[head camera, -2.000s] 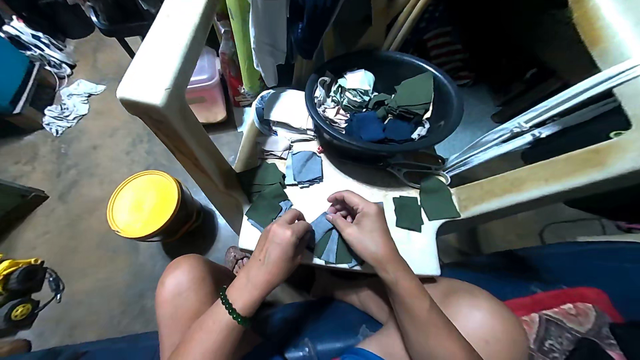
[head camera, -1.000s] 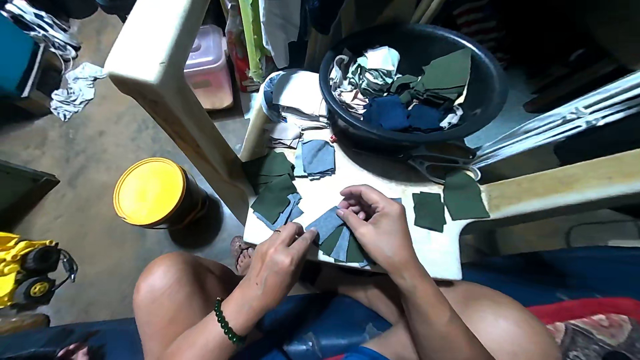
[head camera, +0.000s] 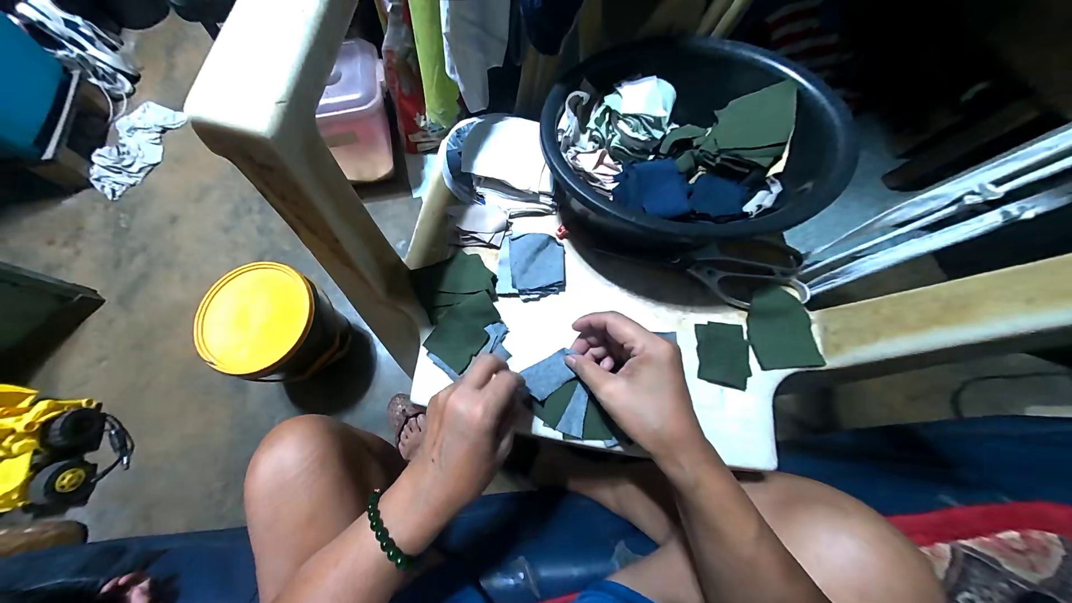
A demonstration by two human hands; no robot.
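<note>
On a white plastic chair seat (head camera: 636, 310), gray and dark green cloth pieces lie fanned out in an overlapping arrangement (head camera: 578, 406). My right hand (head camera: 641, 377) pinches the upper end of a gray cloth piece (head camera: 548, 374) between thumb and finger. At that piece's left end is my left hand (head camera: 477, 410), its fingers curled; whether they grip the cloth is hidden. Green cloth squares (head camera: 461, 331) lie beyond my left hand, with a stack of gray squares (head camera: 537, 264) behind them. Two green pieces, one smaller (head camera: 722, 355) and one larger (head camera: 781, 328), rest at the right.
A black basin (head camera: 578, 197) of mixed cloth scraps stands at the back of the seat, with scissors (head camera: 729, 280) partly under it. Folded white cloth (head camera: 507, 155) sits beside it. The chair's armrests rise at both sides. A yellow-lidded bucket (head camera: 254, 318) stands on the floor at left.
Both hands have stayed close to the fanned cloth pieces, with small finger shifts. The gray piece between them now lies more fully in sight. The view has shifted slightly.
</note>
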